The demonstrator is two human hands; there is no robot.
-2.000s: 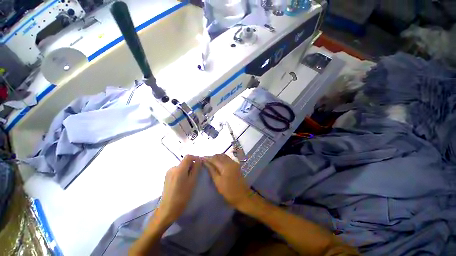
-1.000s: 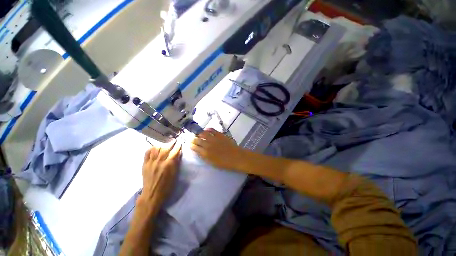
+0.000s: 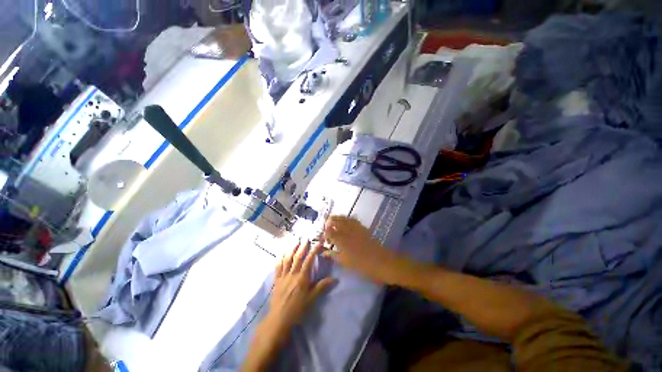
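A blue-grey garment piece (image 3: 330,309) lies on the white bed, hanging over the table's front edge. My left hand (image 3: 294,280) lies flat on it, fingers spread, just in front of the needle area. My right hand (image 3: 350,243) is beside it to the right, fingers bent together at the cloth edge near the presser foot; its fingertips are blurred, so its grip is unclear. The white sewing machine head (image 3: 272,207) stands just beyond both hands. The needle is too small and glared to make out.
Black-handled scissors (image 3: 395,165) lie on a fabric scrap (image 3: 352,173) right of the head. A crumpled cloth pile (image 3: 156,251) is at left. A large garment heap (image 3: 552,218) fills the right. A green lamp-like rod (image 3: 178,142) rises above the head. A neighbouring machine (image 3: 65,138) stands beyond.
Both hands first moved forward to the needle area with the cloth; my left hand then flattened and spread. The view has shifted, showing more of the area beyond the machine.
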